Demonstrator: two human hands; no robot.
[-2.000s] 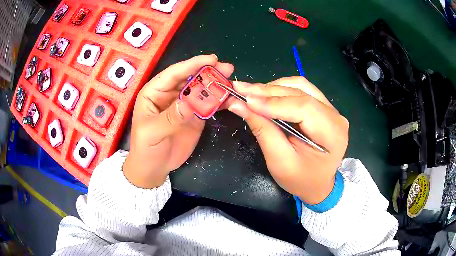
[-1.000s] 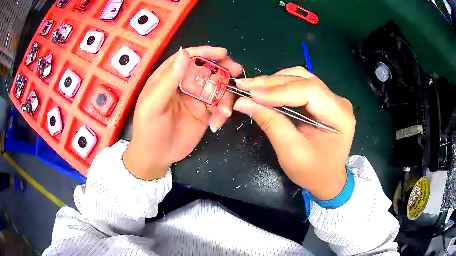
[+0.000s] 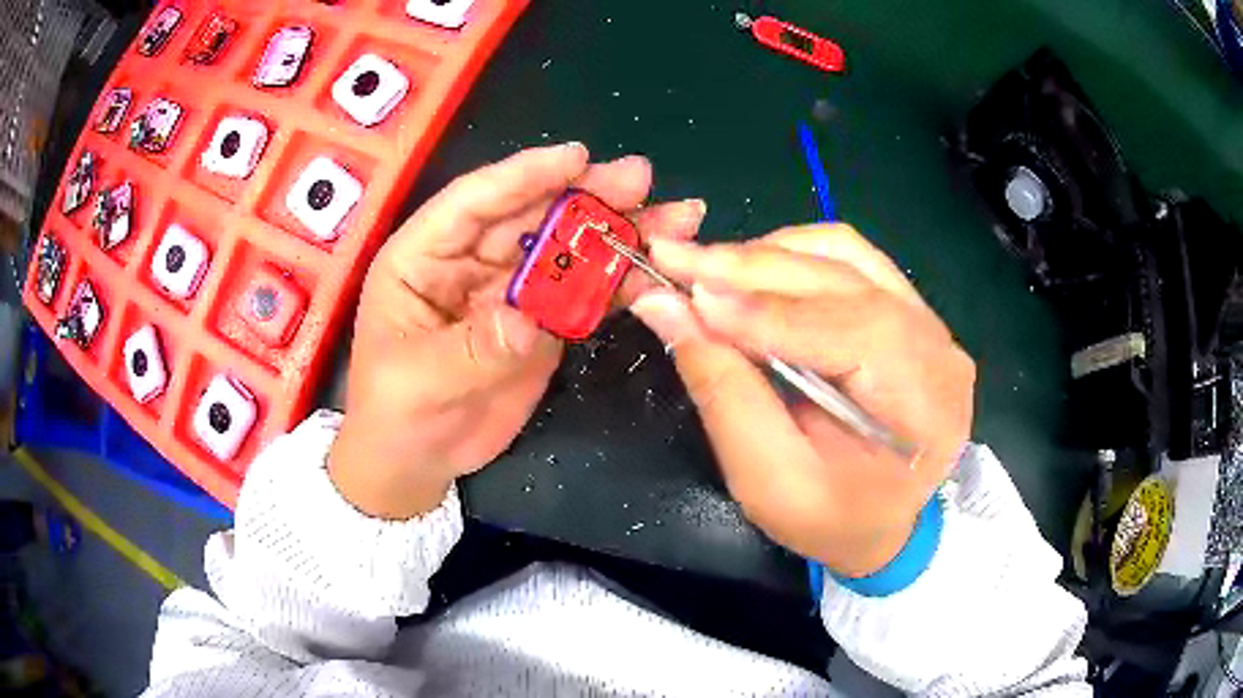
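My left hand holds a red housing shell with a purplish rim by its edges, its inner side towards me and tilted. A pale bracket-shaped strip shows inside the shell's upper part, with small dark holes beside it. My right hand holds silver tweezers like a pen. The tweezer tips are at the strip inside the shell; whether they grip it cannot be told. My right fingertips are close to the shell's right edge.
A red-orange foam tray with whitish housings and darker units lies at left. A blue stick and a small red tool lie beyond my hands on the dark green mat. A black fan unit and a yellow tape roll are at right.
My left hand has turned the shell from lying sideways to a steeper tilt. The tweezers have moved with it and slant more steeply, their tips now at the shell's upper part.
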